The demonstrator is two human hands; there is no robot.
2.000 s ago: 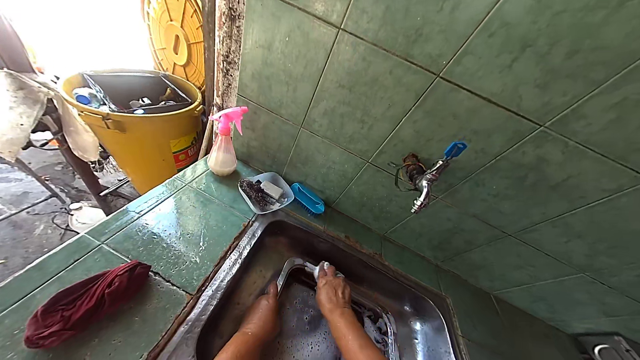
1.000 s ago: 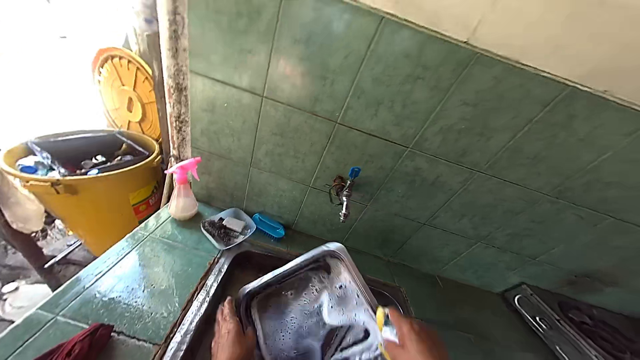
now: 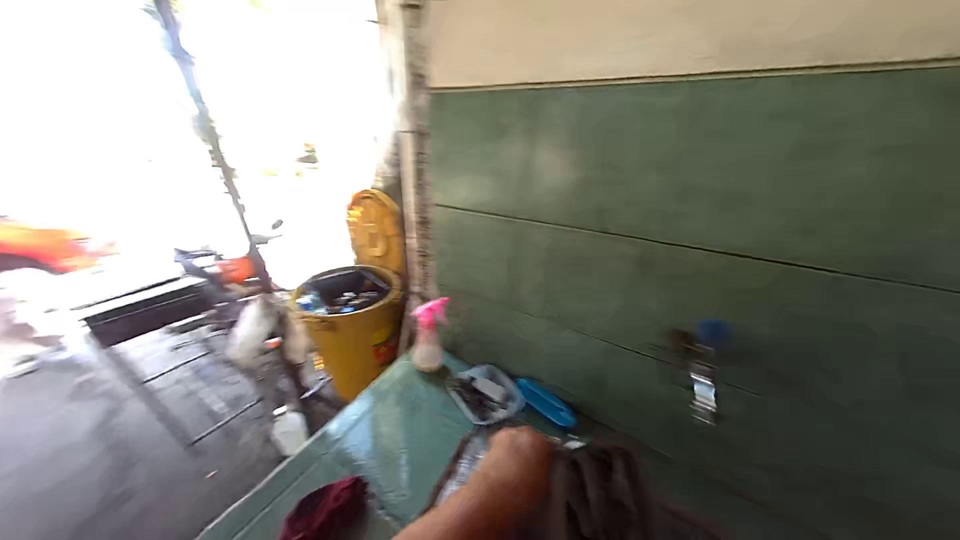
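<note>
My left hand [image 3: 521, 450] reaches in from the bottom edge, over the near side of the steel sink [image 3: 463, 469]; motion blurs it, and its grip cannot be made out. Just right of it is a dark, blurred object [image 3: 600, 487] that I cannot identify. My right hand is not visible. Beyond the left hand, a clear plastic tub [image 3: 486, 394] holds a dark scourer and a whitish block, beside a blue plastic dish [image 3: 546, 403]. A spray bottle with a pink trigger [image 3: 428, 337] stands behind them. A maroon cloth [image 3: 328, 511] lies on the tiled counter at lower left.
A metal tap [image 3: 703, 382] with a blue handle juts from the green tiled wall [image 3: 675, 187]. Left of the counter [image 3: 375, 442] stand a yellow bin [image 3: 352, 337] full of refuse, its lid [image 3: 375, 232] behind, and a metal-framed table [image 3: 150, 311].
The view has swung up and left. The soapy metal tray and yellow sponge, seen at my hands a second ago, are no longer plainly visible, and my right hand has gone from sight.
</note>
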